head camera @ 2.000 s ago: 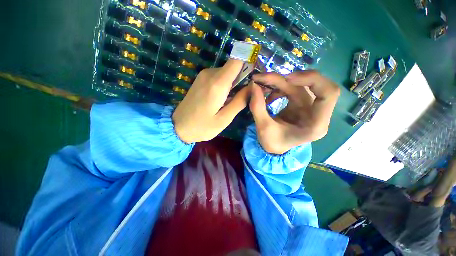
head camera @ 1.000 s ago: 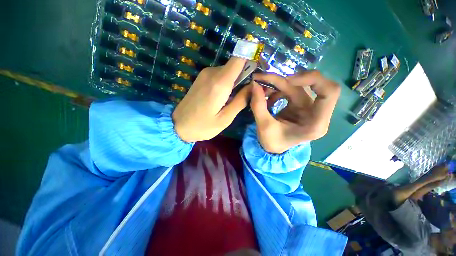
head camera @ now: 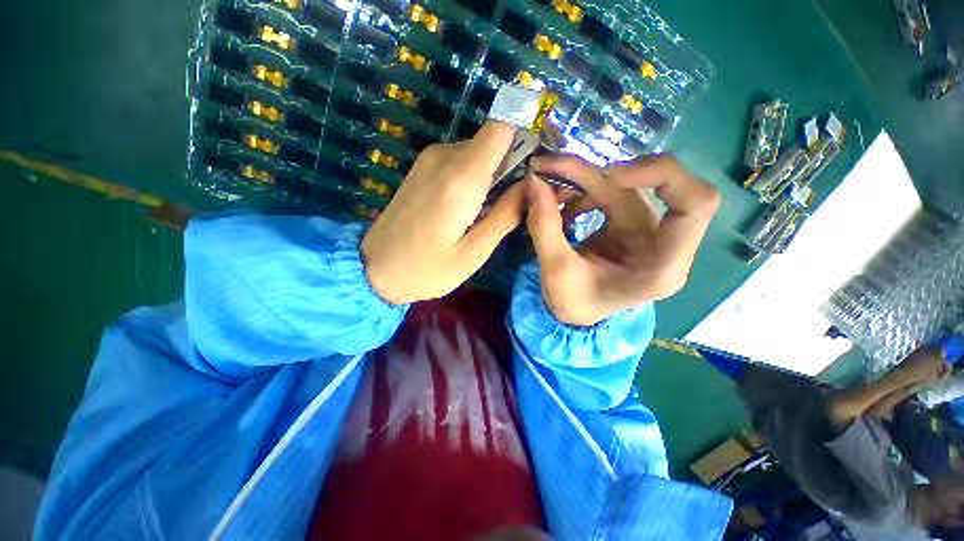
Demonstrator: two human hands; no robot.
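My left hand (head camera: 439, 217) grips a narrow grey unit body (head camera: 515, 159) between thumb and fingers. A white-silver battery (head camera: 515, 105) with a yellow tape band (head camera: 547, 111) sticks out above the fingers. My right hand (head camera: 624, 232) pinches a thin dark piece (head camera: 557, 181) at its fingertips, against the unit's end; what it is cannot be told. A shiny silver-blue item (head camera: 588, 222) shows at the right palm. The hands meet over the near edge of a clear blister tray (head camera: 330, 106), which holds rows of black parts with yellow-orange middles.
Several silver units (head camera: 780, 174) lie loose right of the tray. More units lie at the top right. A white sheet (head camera: 819, 264) lies at the right, with clear ridged trays (head camera: 898, 291) on it. Another person's arm (head camera: 893, 383) reaches in at the lower right, beside a cardboard box (head camera: 721, 462).
My hands hold nearly the same pose, with slight finger shifts. The tray has shifted slightly left in view. The other person's arm at the lower right has moved further into view.
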